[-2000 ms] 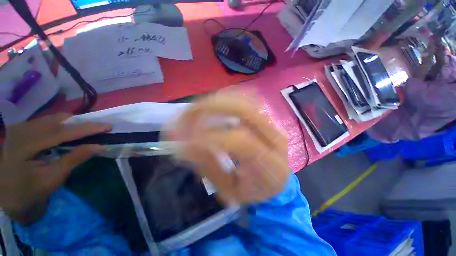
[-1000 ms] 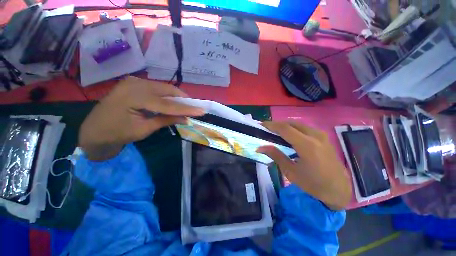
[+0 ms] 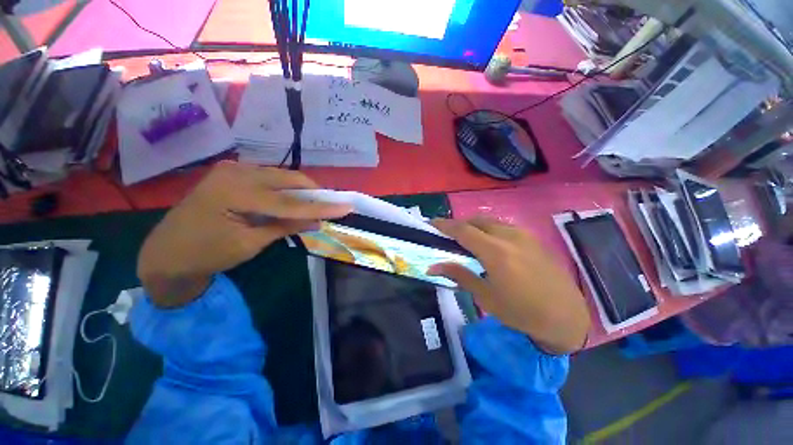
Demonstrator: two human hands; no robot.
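Observation:
My left hand (image 3: 228,228) and my right hand (image 3: 513,276) hold a tablet (image 3: 383,254) by its two ends above the mat. The tablet is tilted, seen nearly edge-on, and its lit screen shows a yellow and pale blue picture. A white sleeve (image 3: 369,205) stands up behind its upper edge. Below it, a dark tablet (image 3: 383,339) with a small white label lies on a white sleeve on the green mat. The held tablet hides this tablet's far edge.
A film-wrapped tablet (image 3: 24,313) and a white charger (image 3: 129,306) lie left. Black cables (image 3: 294,104) hang ahead before handwritten sheets (image 3: 348,117). A monitor (image 3: 409,30), a round dark object (image 3: 497,146), another tablet (image 3: 611,265) and leaning tablets (image 3: 713,228) are beyond and right.
The right hand, blurred at first, has come to hold the tablet's right end. The tablet has tilted so its lit screen shows. The camera view has shifted.

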